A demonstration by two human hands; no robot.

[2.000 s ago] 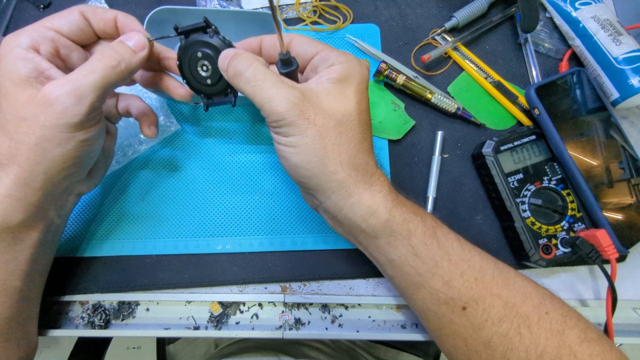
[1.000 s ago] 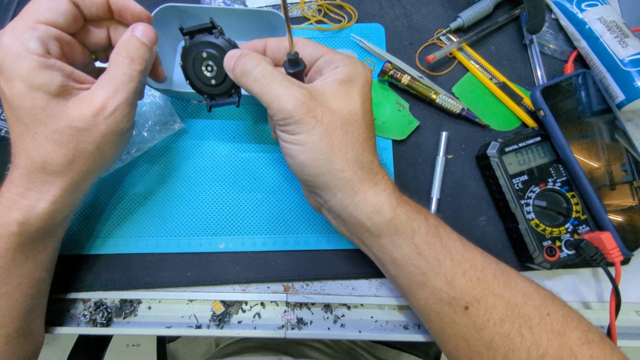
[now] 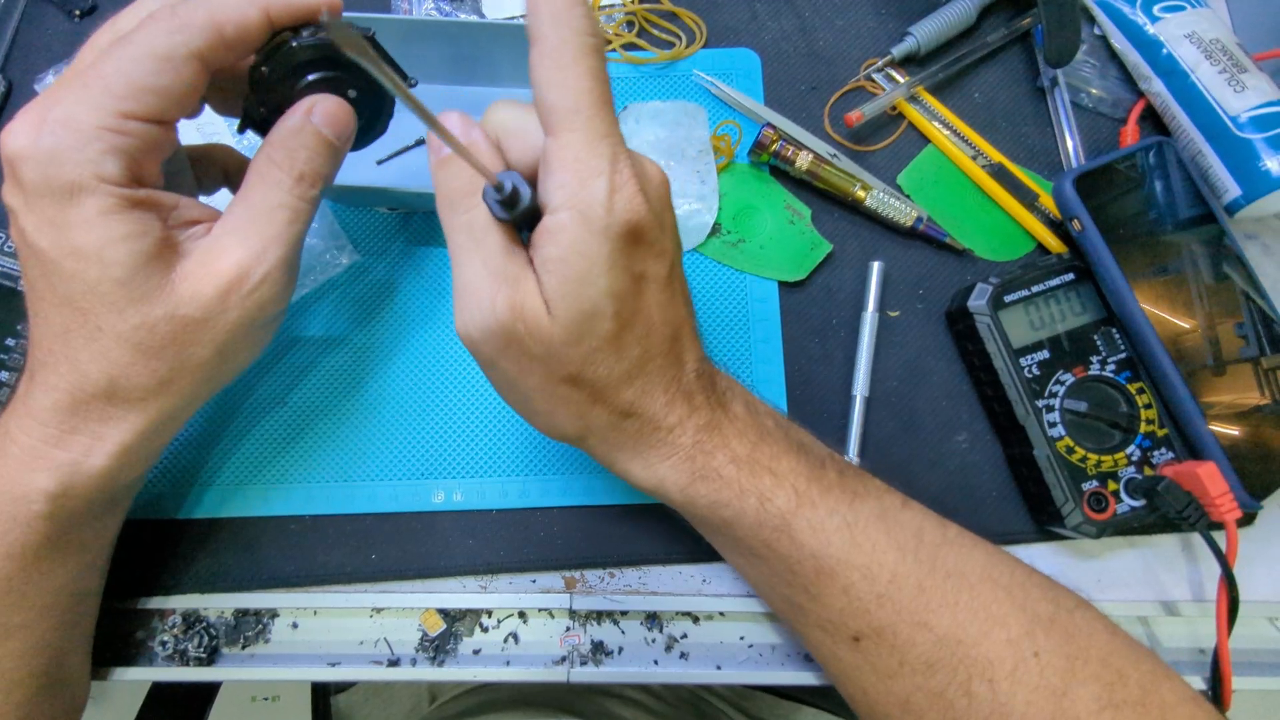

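Observation:
My left hand (image 3: 170, 200) grips a black round smartwatch case (image 3: 320, 85), thumb on its face, at the upper left over a grey-blue tray (image 3: 460, 60). In my right hand (image 3: 590, 270) is a screwdriver (image 3: 430, 125), its thin shaft slanting up and left across the watch case. The shaft's far end lies at the case's upper edge; whether it touches cannot be told. My right index finger points upward. A small dark pin or screw (image 3: 401, 151) lies in the tray. Beneath both hands is a blue silicone work mat (image 3: 400, 400).
Right of the mat are green plastic pieces (image 3: 765, 225), a precision screwdriver (image 3: 850, 185), a yellow utility knife (image 3: 980, 160), a metal handle (image 3: 864, 360), a digital multimeter (image 3: 1080, 400), a phone (image 3: 1180, 300) and a glue tube (image 3: 1200, 100). Debris fills parts of the front metal channel (image 3: 520, 640).
The watch case has passed from my right hand's fingers to my left hand. The screwdriver, upright in my right hand before, now slants toward the case.

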